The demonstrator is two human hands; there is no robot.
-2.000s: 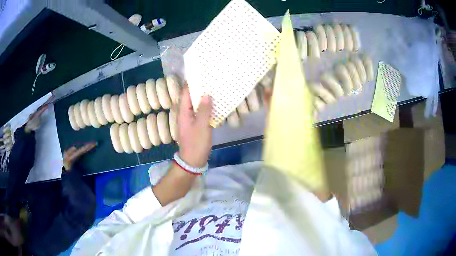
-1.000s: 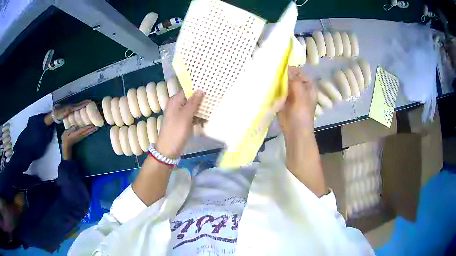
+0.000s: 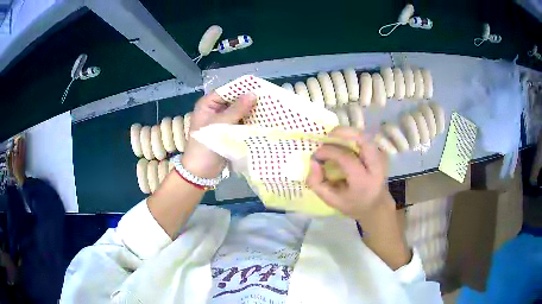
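Note:
A white sticker sheet with rows of small dark red dots [image 3: 276, 110] is held over the bench in front of me. My left hand [image 3: 217, 127], with a beaded bracelet at the wrist, grips its left side, thumb on top. My right hand [image 3: 350, 172] pinches the right side, where a yellowish sheet [image 3: 297, 203] hangs folded below the dotted one. The layers overlap, so I cannot tell how many sheets there are. Cream housing half-shells [image 3: 330, 89] stand in rows behind the sheets and partly under them.
Another yellow sticker sheet [image 3: 459, 147] lies at the bench's right edge. An open carton [image 3: 472, 234] with packed shells is below it. Clear plastic film [image 3: 496, 107] is at the right end. Shells with wired parts [image 3: 210, 40] lie on the dark green belt. Another person's dark sleeve [image 3: 44, 219] is at left.
The dotted sheet has come lower and is folded, with both hands closer to it. The other person's hands have moved away left, and the shells they held are gone from there. New wired parts show on the belt.

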